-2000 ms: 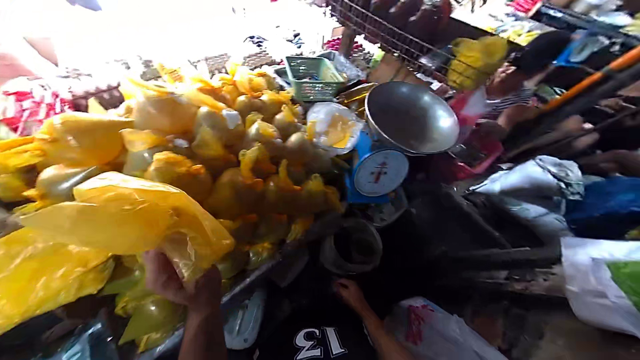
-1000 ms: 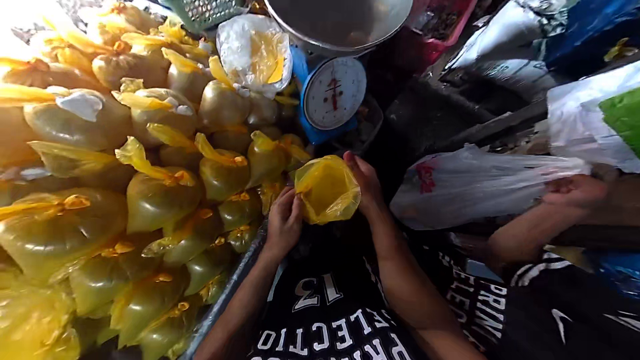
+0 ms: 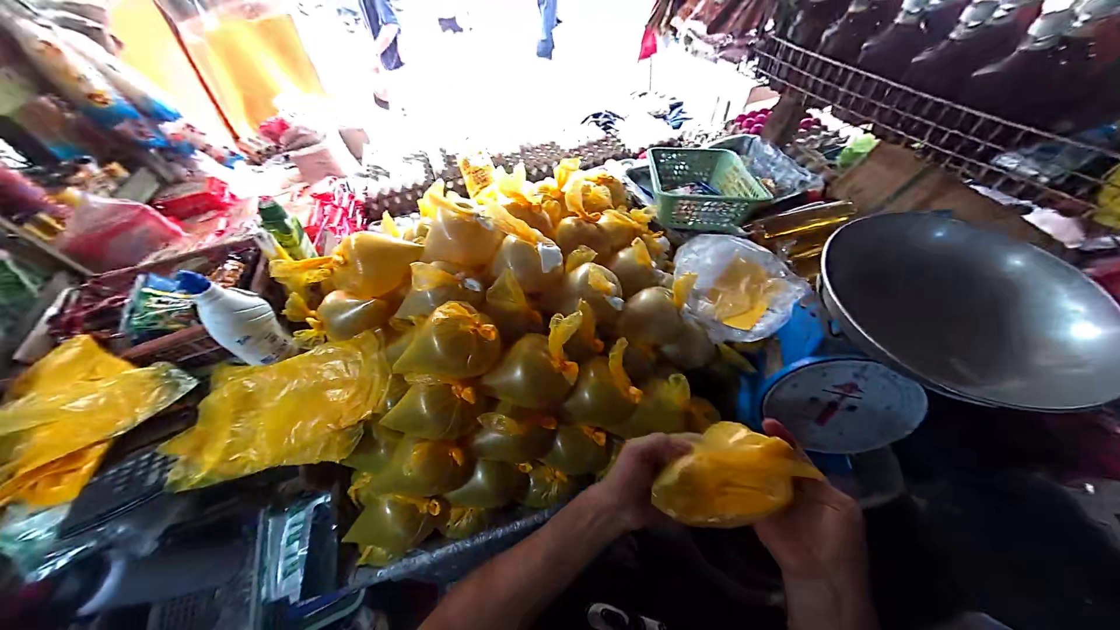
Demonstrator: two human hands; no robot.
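Note:
Between my two hands, low and right of centre, is a crumpled yellow plastic bag [image 3: 731,479]. My left hand [image 3: 646,477] grips its left side, and my right hand [image 3: 809,512] holds the right side with the thumb up. What the bag contains cannot be told. Just beyond my left hand rises a pile of knotted yellow plastic bags [image 3: 529,372], rounded and full. Flat yellow plastic bags [image 3: 289,407] lie left of the pile. A blue dial scale [image 3: 844,404] with a wide metal pan [image 3: 971,306] stands beyond my right hand.
A clear plastic bag with yellow material inside [image 3: 739,287] rests between the pile and scale. Behind it sits a green plastic basket [image 3: 707,188]. A white bottle with a blue cap [image 3: 234,317] leans at the left. A wire rack [image 3: 927,101] crosses the upper right.
Two seconds ago my left hand alone held up a yellow bag; one second ago both hands held one open-mouthed. Now the bag between them is bunched. The view has swung back up and left.

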